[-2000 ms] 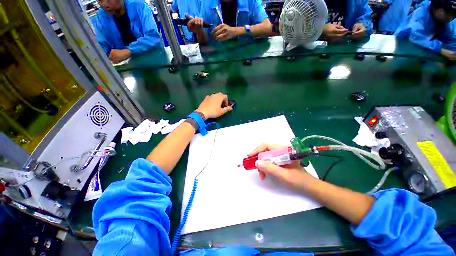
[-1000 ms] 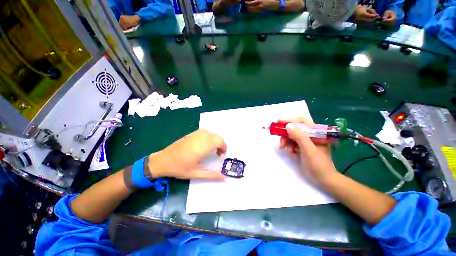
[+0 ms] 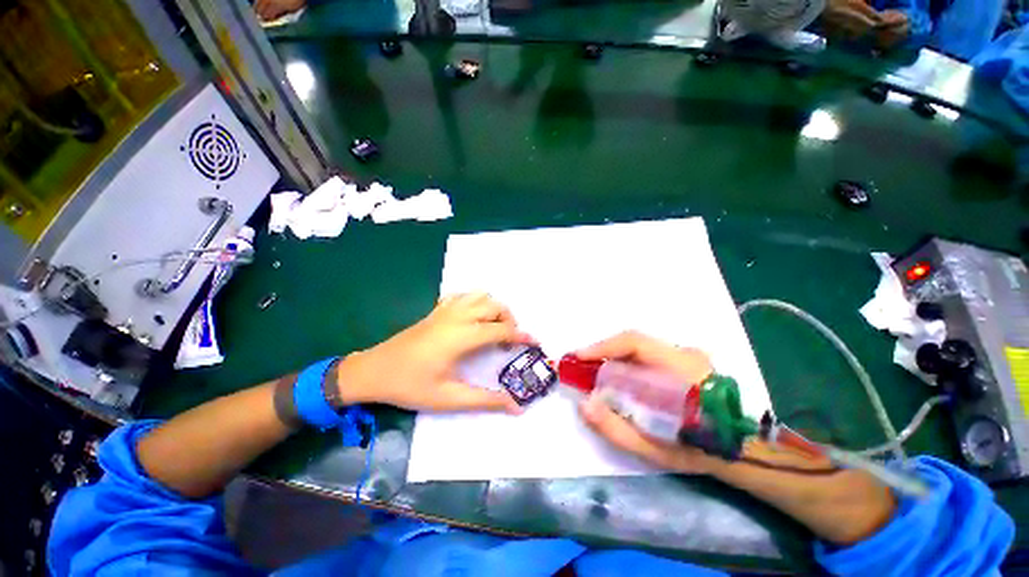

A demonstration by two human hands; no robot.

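A small black square watch housing with pale and silvery inner parts is on the white paper sheet. My left hand holds the housing between thumb and fingers at its left side. My right hand holds the glue syringe like a pen, its red front end at the housing's right edge. The needle tip is too small to see clearly. The green adapter sits at the syringe's rear with a hose behind it.
The vented machine stands at left, beside a white and blue tube and crumpled tissue. The grey controller is at right, with a pale hose. Black housings lie scattered on the green bench. People's hands show beyond.
My left hand has come back from the bench to the paper with a housing. The syringe has moved down and left to the housing. The view has tilted down.
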